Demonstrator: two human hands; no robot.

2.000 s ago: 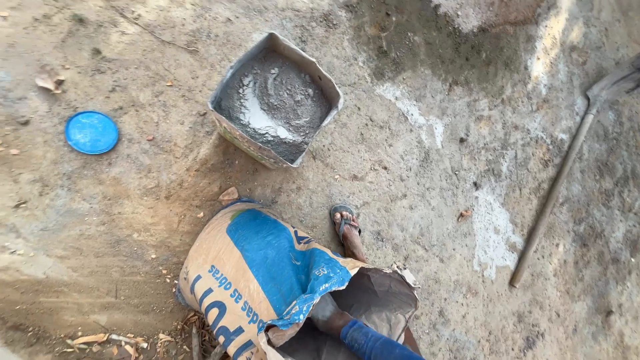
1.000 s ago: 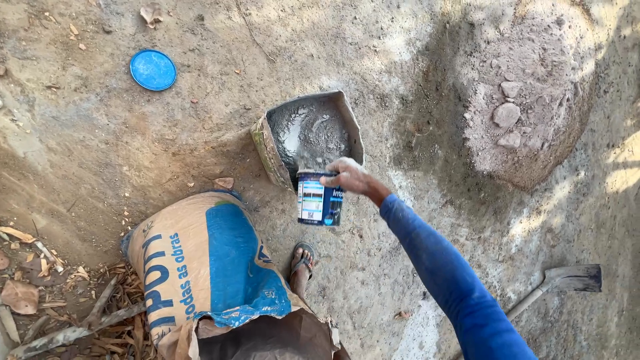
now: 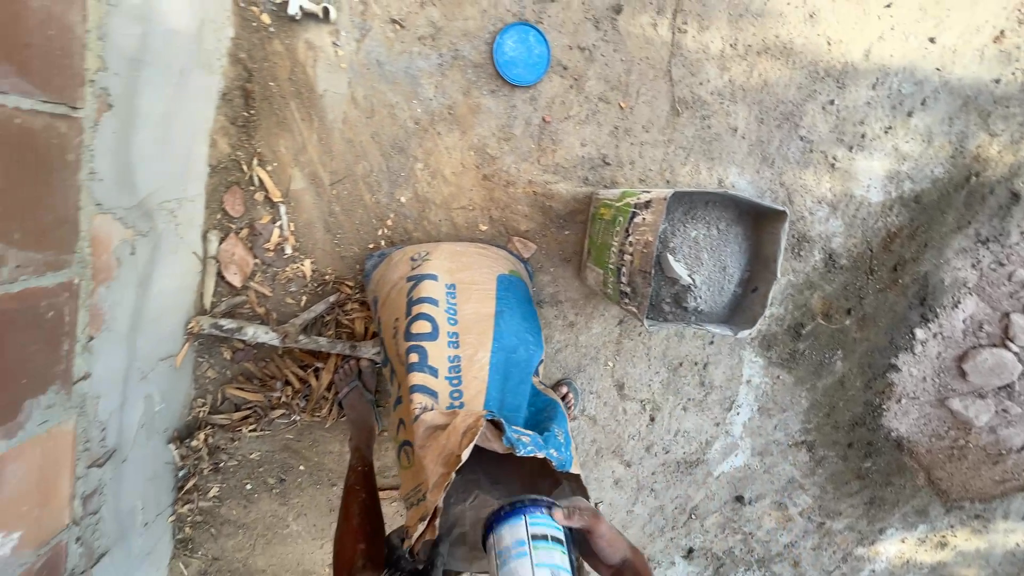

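My right hand (image 3: 596, 532) grips a small plastic tub (image 3: 528, 544) with a blue rim and printed sides, at the bottom edge. The tub is over the torn mouth of a brown and blue paper sack (image 3: 460, 336) on the ground, by my feet. My left hand cannot be made out; a dark shape beside the sack's mouth is unclear. Right of the sack, a square container (image 3: 624, 256) with worn printed sides holds grey powdery material (image 3: 708, 248) with a pale lump on it. A round blue lid (image 3: 522, 54) rests on the ground above.
A forked stick (image 3: 264, 332) and wood chips (image 3: 280, 392) lie left of the sack, near my sandalled foot. Brick masonry with a grey mortar band (image 3: 144, 320) runs along the left edge. At the right is a mound of pinkish-grey material (image 3: 952, 400) with stones.
My right hand and the tub have moved from the square container to the sack's mouth. The container's wet-looking grey contents now have dry-looking powder on top. The view has shifted left.
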